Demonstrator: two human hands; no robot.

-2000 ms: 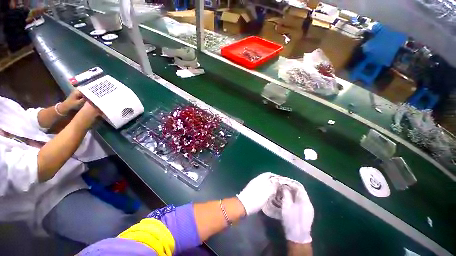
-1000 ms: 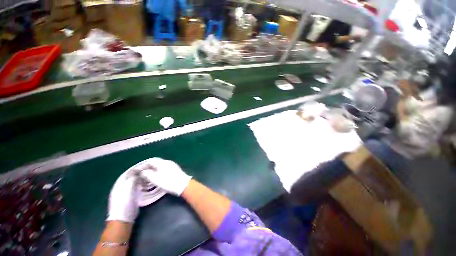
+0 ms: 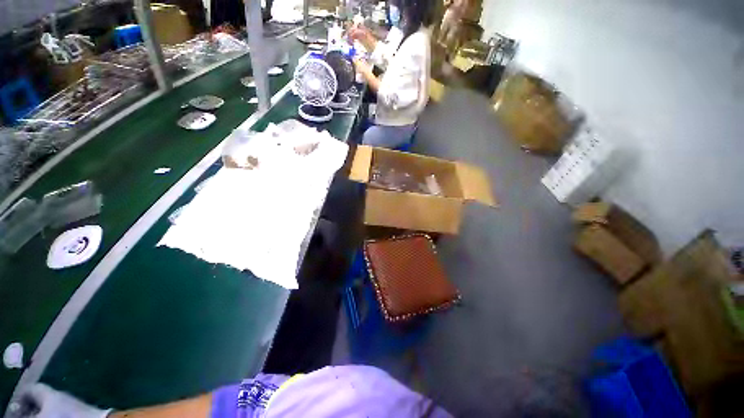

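My right hand, in a white glove, is at the bottom left corner, cut off by the picture's edge and blurred. Its fingers lie by the pale rail, and whether they hold anything cannot be told. My left hand is out of the picture. A white rounded base plate with dark marks in its centre lies on the green belt at left. A small white plastic piece lies on the belt below it. Clear plastic covers lie beside the plate.
A white cloth covers part of the green bench. Assembled fans stand beyond it, near a seated person. An open carton and a stool with a brown cushion stand right of the bench. More cartons and a blue crate are farther right.
The view has swung right. My hands, earlier together on a rounded white part, have shifted left in the picture; the left one and the part are no longer visible. The red heap has left view.
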